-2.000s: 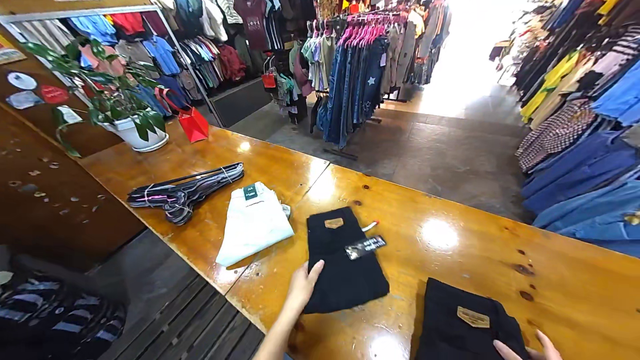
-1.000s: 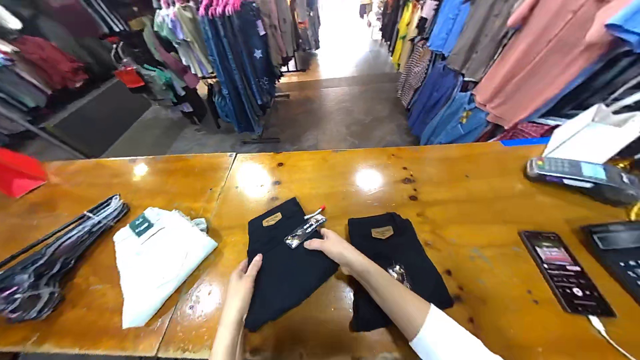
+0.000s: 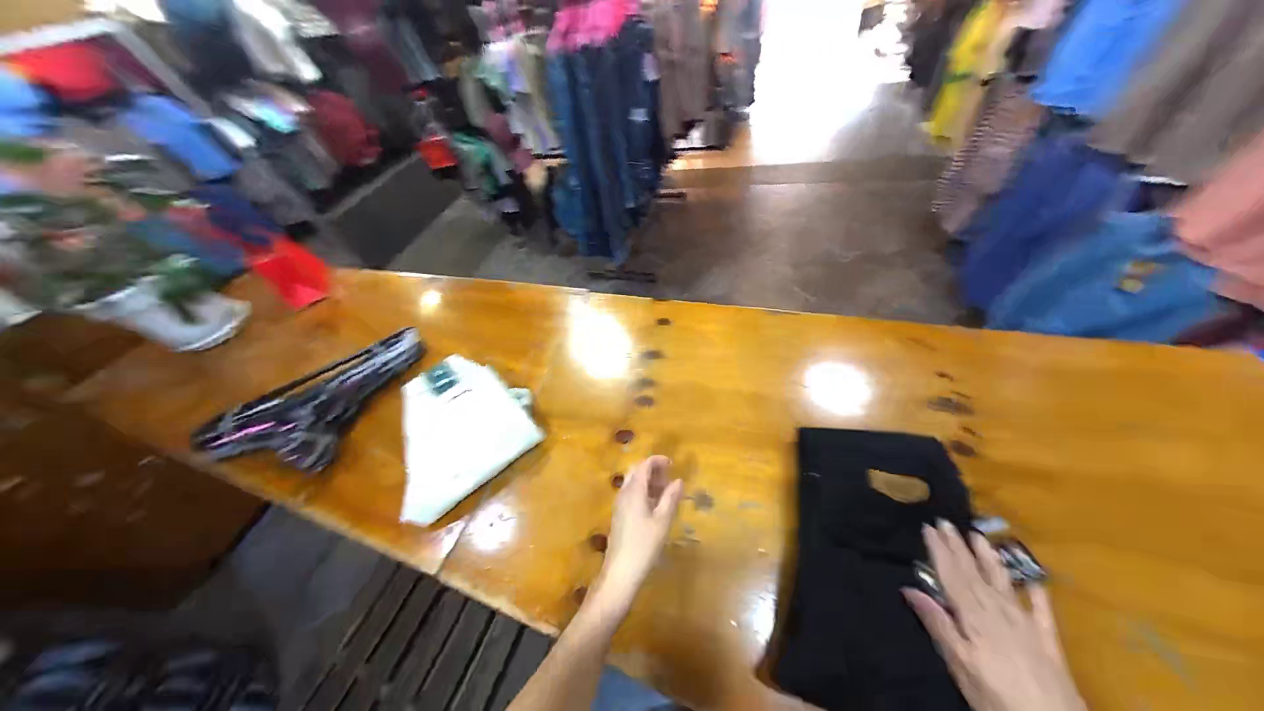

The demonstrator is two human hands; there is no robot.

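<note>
Folded black trousers [image 3: 859, 583] with a tan patch lie on the wooden counter; whether one pair or a stack, I cannot tell. On their right side rests my right hand [image 3: 987, 602], flat with fingers spread, beside a tag [image 3: 1019, 561] that sticks out past the cloth. My left hand [image 3: 647, 509] hovers above bare wood left of the trousers, empty, its fingers slightly curled. Farther left lies a folded white garment [image 3: 464, 444] with a dark green label, and next to it a bundle of dark hangers [image 3: 316, 400].
The wooden counter [image 3: 721, 395] runs across the view. A potted plant [image 3: 188, 311] and a red bag [image 3: 288, 269] stand at its left end. Beyond it are clothes racks with jeans [image 3: 602, 138] and shirts. A slatted surface [image 3: 425, 632] shows below the near edge.
The black trousers that lay between the white garment and the other black pair have left that spot. My left hand has let go of them. My right hand now lies on the black trousers at right.
</note>
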